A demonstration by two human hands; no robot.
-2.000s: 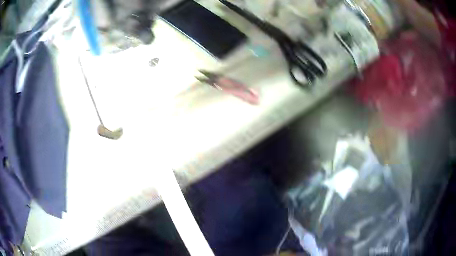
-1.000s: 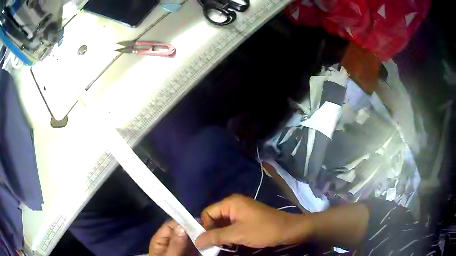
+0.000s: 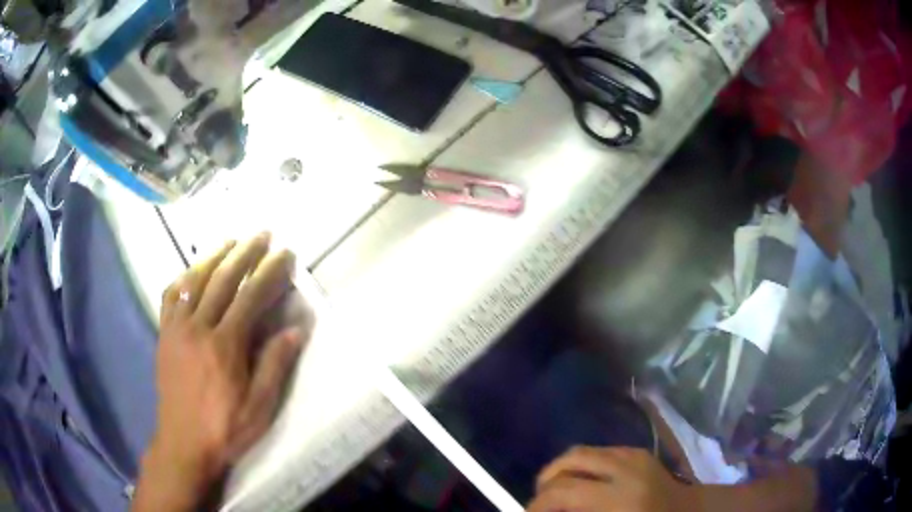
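A long narrow white fabric strip [image 3: 440,432] runs from the sewing machine table [image 3: 345,400] over its front edge down towards my right hand. My left hand [image 3: 235,335] lies on the table below the machine head, fingers pointing towards the needle area, beside the strip's upper part. Glare hides whether its fingers press on the strip. My right hand [image 3: 610,482] is at the bottom edge of the picture, partly cut off, its fingers curled at the strip's lower end. The machine head [image 3: 165,100] with a blue band is at upper left.
Pink thread snips [image 3: 475,192], a black smartphone [image 3: 375,70], a light-blue triangle [image 3: 497,90] and black shears [image 3: 605,95] lie on the table. Dark blue-grey cloth [image 3: 85,290] is at left. A clear bag of offcuts [image 3: 780,350] and a red bag [image 3: 840,90] are at right.
My left hand has moved from the strip at the lap up onto the table. My right hand is lower and further right. The view has shifted, showing more of the machine, phone and shears.
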